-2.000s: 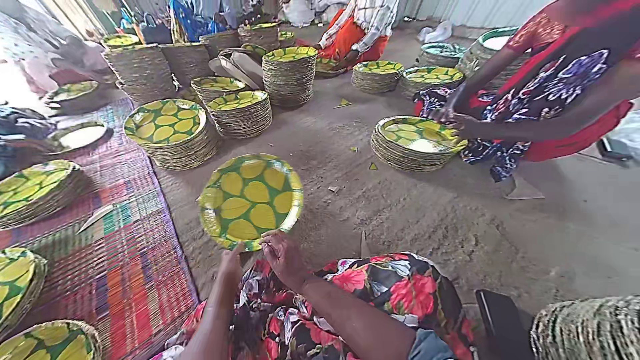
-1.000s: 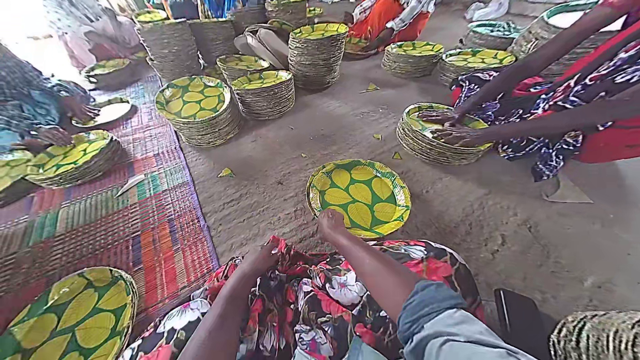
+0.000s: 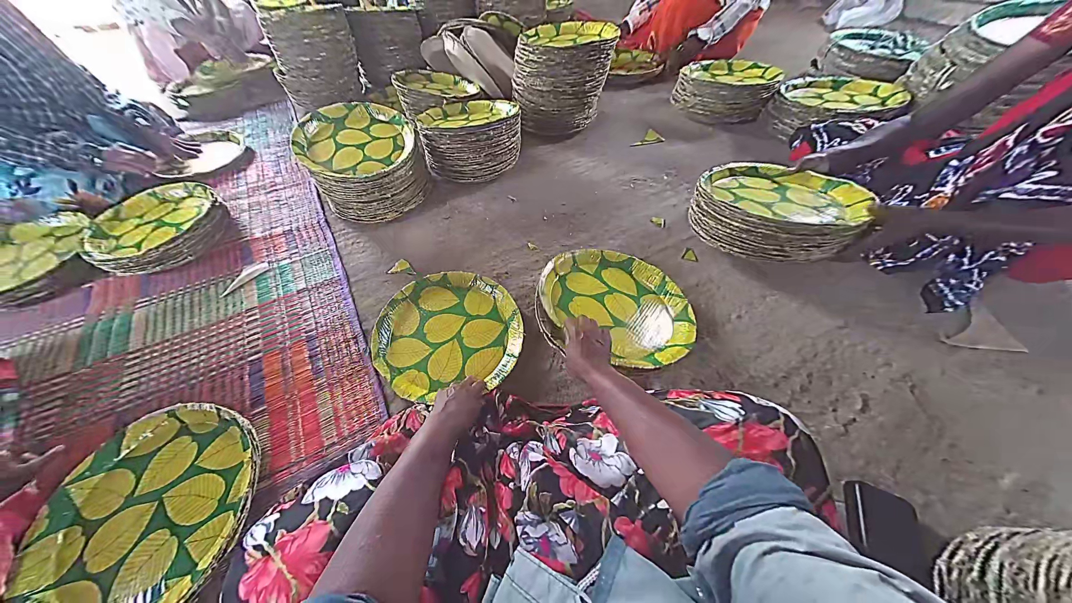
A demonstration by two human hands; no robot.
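Observation:
Just in front of my lap, my left hand (image 3: 459, 404) grips the near rim of a round green plate with a yellow leaf pattern (image 3: 444, 331). To its right, my right hand (image 3: 588, 343) is on the left rim of another leaf-patterned plate (image 3: 624, 301), whose surface shines with reflected light. Beneath that plate the edge of at least one more round piece shows at the left. The two plates lie side by side, with a narrow gap of floor between them. My fingertips are partly hidden from view.
A woven mat (image 3: 276, 335) covers the floor at left, with plate stacks (image 3: 159, 226) on it. More stacks (image 3: 360, 159) stand ahead. At right a person's hands touch a stack (image 3: 779, 209). A black phone-like object (image 3: 883, 523) and coiled woven rims (image 3: 1005, 565) lie at lower right.
A second leaf-patterned plate is now at my left hand, which one second ago was at my lap without a plate. My right hand remains at the other plate.

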